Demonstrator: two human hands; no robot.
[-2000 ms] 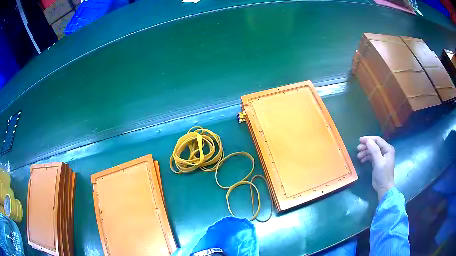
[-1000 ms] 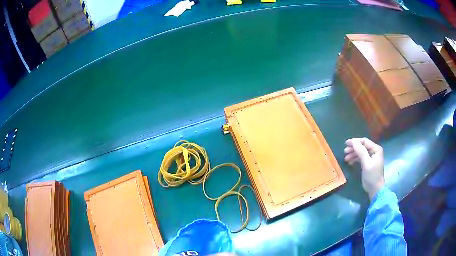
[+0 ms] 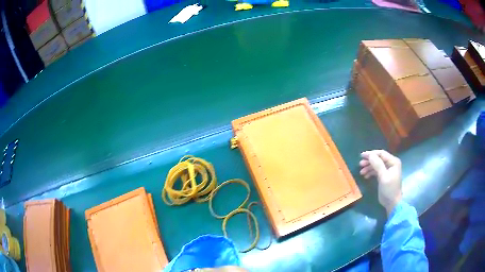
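Observation:
A stack of orange fixture plates [image 3: 298,162] lies on the green belt in the middle, with a small yellowish piece sticking out at its upper left. My right hand [image 3: 384,172] is just right of this stack, not touching it, empty with loosely bent fingers. At the bottom edge, only a blue sleeve [image 3: 207,252] and a sliver of skin show on my left side; the left hand itself is cut off. A tangled pile of yellow rubber bands [image 3: 187,183] lies left of the stack, with a few loose loops [image 3: 240,228] beside it.
Another plate stack [image 3: 125,231] and a narrower-looking one [image 3: 42,234] stand at the lower left. A tall banded stack [image 3: 409,79] stands at the right, with more behind it. Yellow rolls [image 3: 9,244] are at the left edge, white cloth or paper [image 3: 186,13] at the far side.
The view has shifted, so the stacks and bands appear lower and farther left, and more shows at the far side. My right hand keeps its loose pose beside the middle stack.

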